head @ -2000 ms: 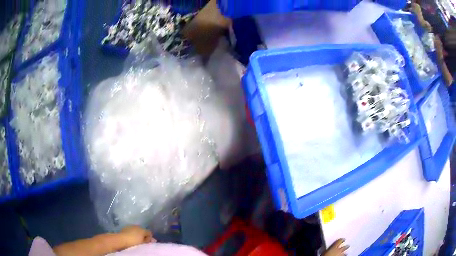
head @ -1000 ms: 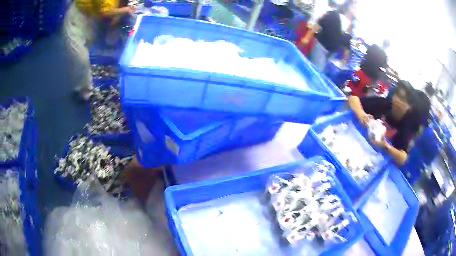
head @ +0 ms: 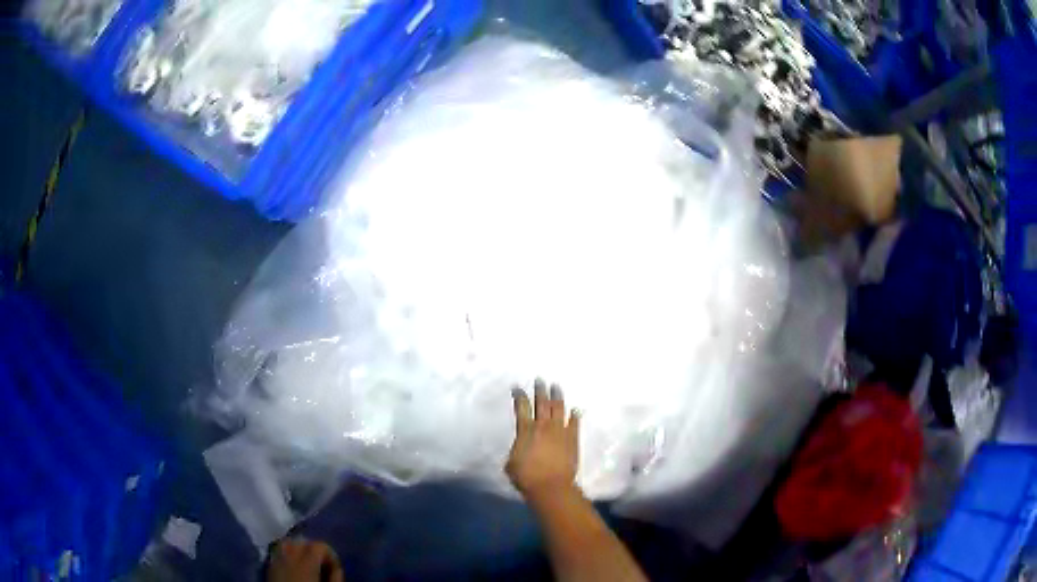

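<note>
A very large clear plastic sack [head: 546,227] fills the middle of the view; its contents glare white, so single pieces cannot be told. My right hand [head: 546,449] lies at the sack's near side, fingers spread and pointing away from me, with nothing seen in it. Whether it presses on the plastic is not clear. My left hand [head: 303,560] is small and cut off by the bottom edge, left of the right hand and just short of the sack. Its fingers are not clear.
Blue totes [head: 301,148] with white items stand at upper left. Jumbled black-and-white parts [head: 739,46] lie at upper right, near a brown cardboard piece [head: 859,176]. A crumpled red bag or cloth [head: 853,466] is right of the sack. Blue tote edges show at lower left and lower right.
The view has swung down and left from the table with its totes and the other workers to the sack. Both my hands, out of view one second ago, now show.
</note>
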